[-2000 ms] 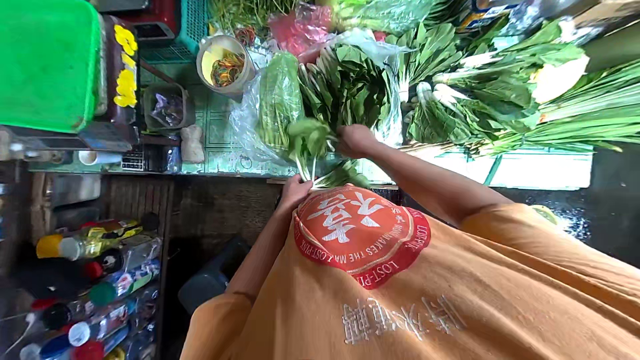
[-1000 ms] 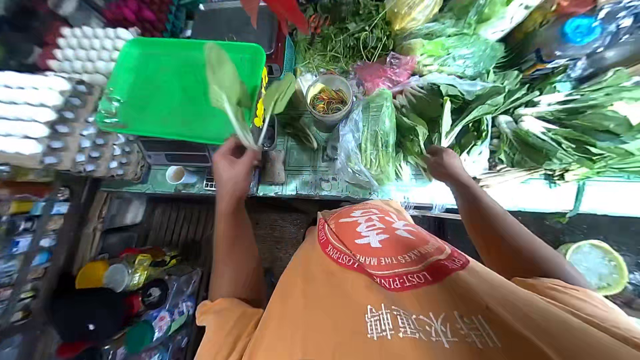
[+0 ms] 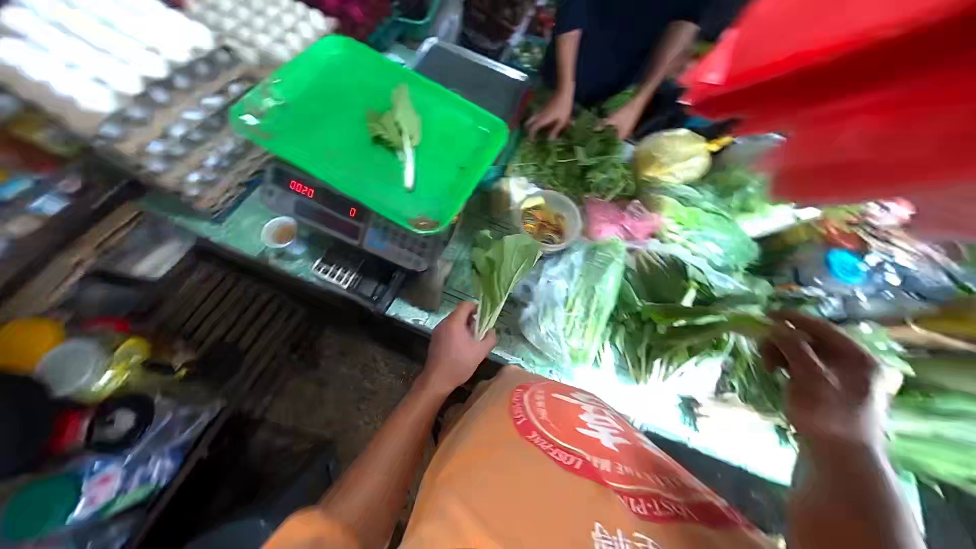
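My left hand [image 3: 460, 347] is closed around the pale stems of a leafy green bunch [image 3: 502, 271], held upright at the table's front edge. A small leafy green [image 3: 407, 137] lies on the green plastic tray [image 3: 328, 99] of a digital scale [image 3: 335, 213] with a lit display. On the right, my right hand [image 3: 827, 374] is blurred, its fingers at a dark green leaf [image 3: 705, 316] above the heap of greens; whether it grips the leaf I cannot tell. Between my hands lies a bag of long pale greens [image 3: 595, 301].
Across the table, a person's hands [image 3: 553, 116] rest on leafy herbs [image 3: 583, 160]. A tub of rubber bands [image 3: 547, 221] sits behind the greens. Egg trays [image 3: 191, 126] stand at left, a small cup [image 3: 279, 232] by the scale. Red material [image 3: 846, 99] hangs upper right.
A leafy green now lies on the scale's tray, which was bare a second ago. My left hand has moved from the tray's front toward the bagged greens. The view has swung.
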